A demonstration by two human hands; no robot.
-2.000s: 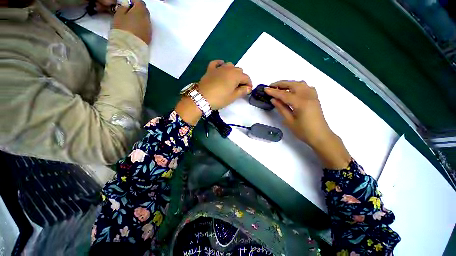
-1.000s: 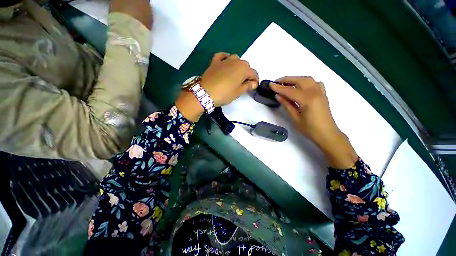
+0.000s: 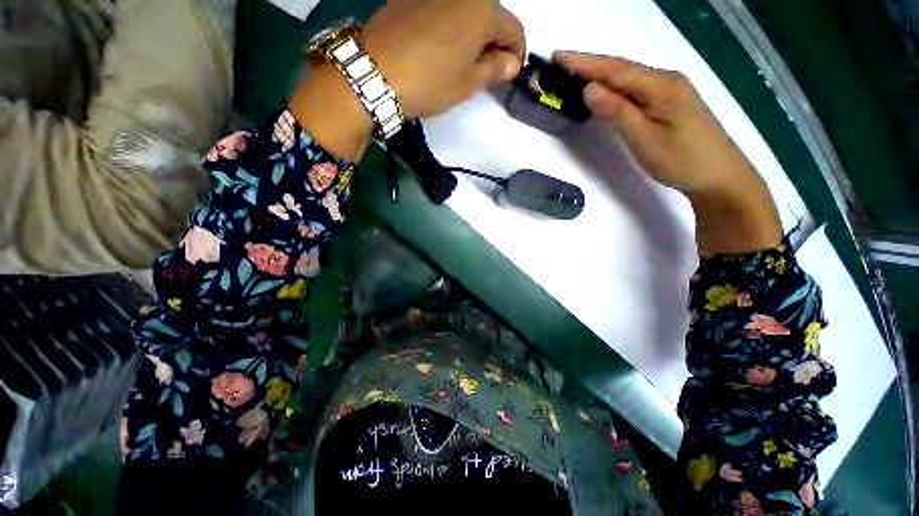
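Note:
An open black housing with internals [image 3: 552, 89] shows a yellow patch inside. My right hand [image 3: 660, 126] grips its right end between thumb and fingers, above the white sheet. My left hand [image 3: 438, 55] is at the housing's left end with its fingertips pinched; whether they hold a cable end there cannot be told. A closed dark grey unit [image 3: 542, 194] lies on the sheet below the hands. Its black cord [image 3: 428, 169] is bundled at the bench edge, near my left wrist.
A white work sheet [image 3: 615, 262] lies on the green bench [image 3: 524, 312], with a second sheet [image 3: 857, 333] at the right. A metal rail [image 3: 781, 81] runs along the far side. A neighbouring person's sleeve [image 3: 161, 131] is at the left. Black stacked trays [image 3: 76, 333] stand at lower left.
The housing has been turned so its yellow inside shows. Both hands and the housing look larger and nearer. The view has shifted, and the neighbour's hand has gone out of the picture.

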